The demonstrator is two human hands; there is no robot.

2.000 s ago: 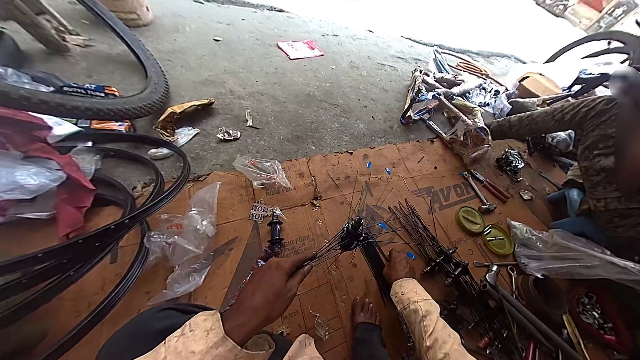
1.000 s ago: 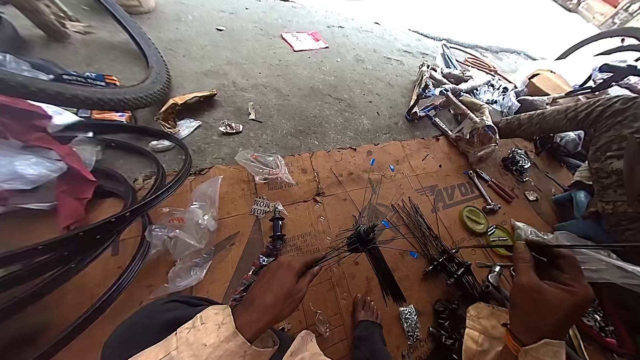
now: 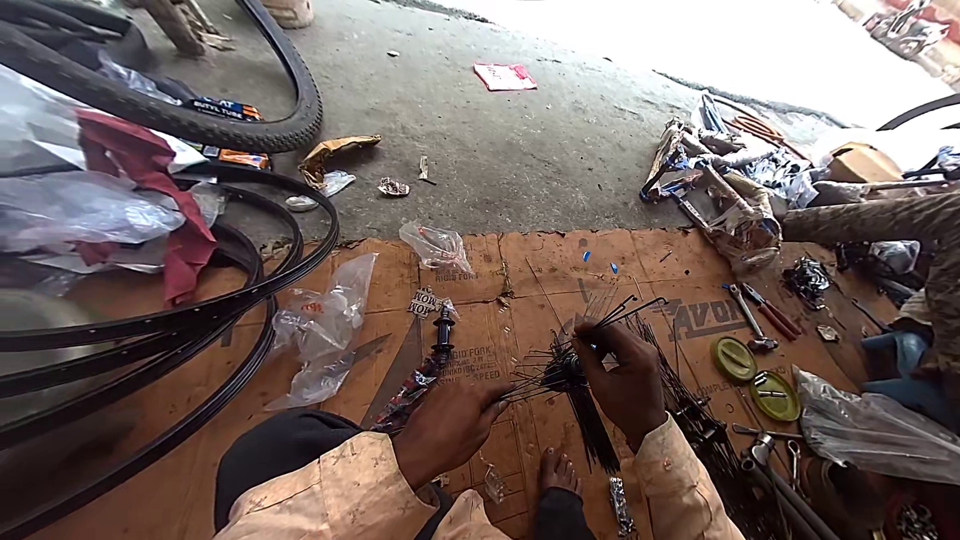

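Note:
My left hand (image 3: 450, 424) is closed on the ends of several thin black spokes that run to a bicycle hub (image 3: 561, 373). Just above and right of that hub, my right hand (image 3: 619, 375) pinches a few loose black spokes (image 3: 626, 309) with bent ends. A bundle of black spokes (image 3: 592, 427) hangs or lies below the hub; which, I cannot tell. Another hub (image 3: 442, 334) lies on the cardboard (image 3: 480, 300), left of my hands. More spokes with hubs (image 3: 694, 420) lie to the right of my right forearm.
Black rims (image 3: 247, 300) and a tyre (image 3: 311, 112) are at left, plastic bags (image 3: 330, 322) beside them. Right are pliers (image 3: 772, 311), a hammer (image 3: 750, 319), green round containers (image 3: 733, 360) and a wrapped frame (image 3: 739, 210). Another person's camouflage sleeve or trouser leg (image 3: 862, 223) reaches in.
My right hand has moved left from beside the plastic bag at right to the hub, with spokes in its fingers. My left hand keeps its hold on the spokes.

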